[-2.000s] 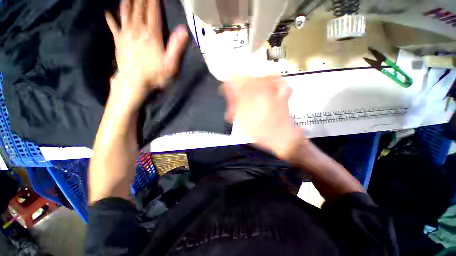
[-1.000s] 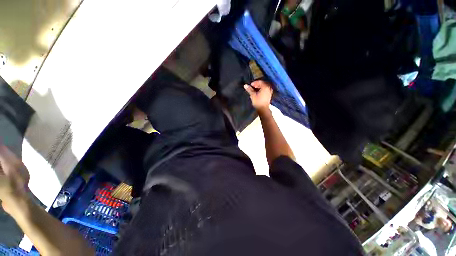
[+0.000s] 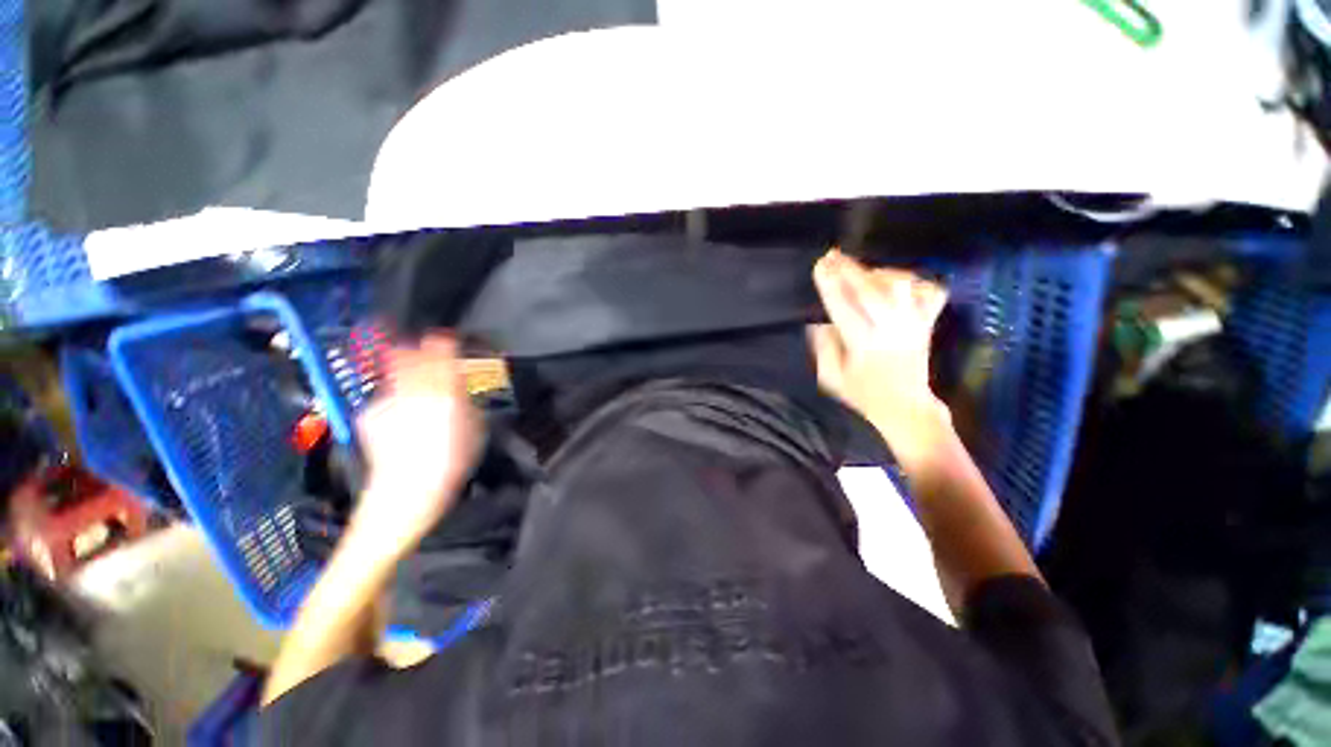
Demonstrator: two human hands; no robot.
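Note:
A flat black cut panel (image 3: pixel 642 296) lies stretched over the lap, just below the white table's front edge. My right hand (image 3: pixel 880 333) holds the panel's right end between thumb and fingers. My left hand (image 3: pixel 416 426) is blurred, left of the panel's left end, over the blue basket area; whether it touches any cloth cannot be told. The large black garment body (image 3: pixel 219 124) lies on the table at the upper left, with no hand on it.
The white table (image 3: pixel 818 110) has green-handled snips (image 3: pixel 1125 18) at its upper right, cut off by the frame. A blue basket (image 3: pixel 219 438) stands below left, another blue basket (image 3: pixel 1039 380) at the right. A red stool (image 3: pixel 80 514) is at far left.
The view has swung back from the right-side basket to the table front. My right hand has brought a black panel over the lap. My left hand is now off the table.

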